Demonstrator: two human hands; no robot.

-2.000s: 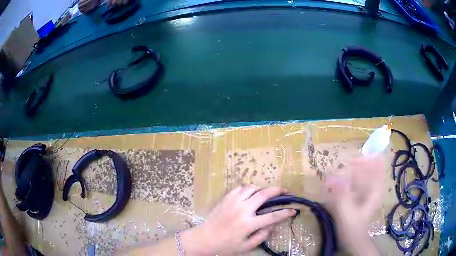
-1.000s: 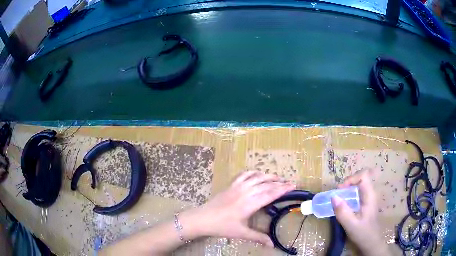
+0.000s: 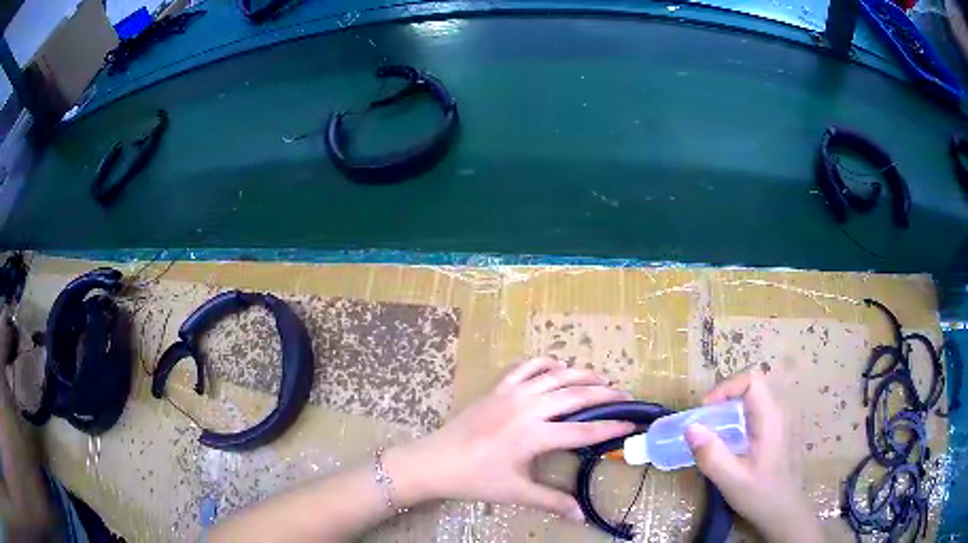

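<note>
A black padded headband (image 3: 718,513) lies on the cardboard mat in front of me, its lower end cut off by the frame edge. A thin dark strip (image 3: 590,498) curls inside it, with a hair-thin wire beside it. My left hand (image 3: 520,440) presses on the headband's upper left part, fingers over the band, holding it. My right hand (image 3: 748,451) grips a translucent white glue bottle (image 3: 690,435), tilted nearly flat. Its orange tip points left at the strip near my left fingers; whether it touches is unclear.
Loose curled strips (image 3: 894,456) lie tangled at the mat's right. Another headband (image 3: 297,366) and a stack of headbands (image 3: 90,355) lie left, beside a neighbouring worker's arm (image 3: 16,456). The green conveyor (image 3: 594,138) beyond carries spaced headbands. A blue bin (image 3: 913,48) is far right.
My right hand has picked up the glue bottle from near the strips and brought its tip to the headband, then slightly further left. My left hand stays on the band. The conveyor headbands appear shifted right.
</note>
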